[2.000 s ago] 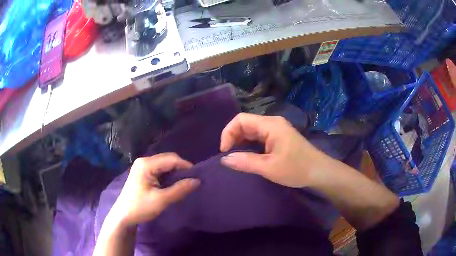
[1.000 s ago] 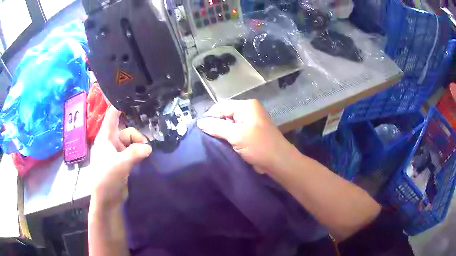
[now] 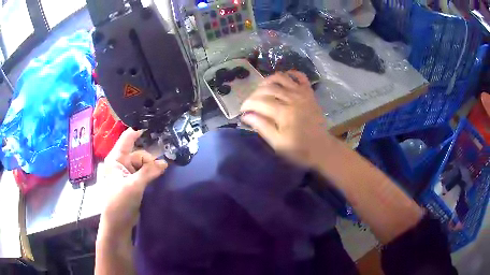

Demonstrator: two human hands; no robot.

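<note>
The dark purple garment [image 3: 231, 198] hangs from under the machine head over my lap and looks blue under the lamp. My left hand [image 3: 137, 166] pinches its edge just left of the shiny metal clamp [image 3: 185, 137]. A black round button [image 3: 184, 158] shows at the clamp. My right hand [image 3: 285, 115] is off the cloth edge, slightly blurred, over the right side of the cream button tray [image 3: 230, 107]. Its fingers are bent, and their tips partly hide the tray; I cannot tell if they hold anything. Several black buttons [image 3: 228, 78] lie in the tray.
The dark machine head [image 3: 142, 64] stands above the clamp. The control panel [image 3: 228, 21] is behind the tray. Clear bagged dark heaps [image 3: 354, 53] lie right of it. At left are a pink phone [image 3: 80, 145], blue plastic bag [image 3: 48, 107] and red bag [image 3: 107, 126]. A blue crate [image 3: 459, 182] is at right.
The view has moved from my lap to the machine, and the garment edge is now at the clamp. In the last second my right hand let go of the cloth and moved right to the tray.
</note>
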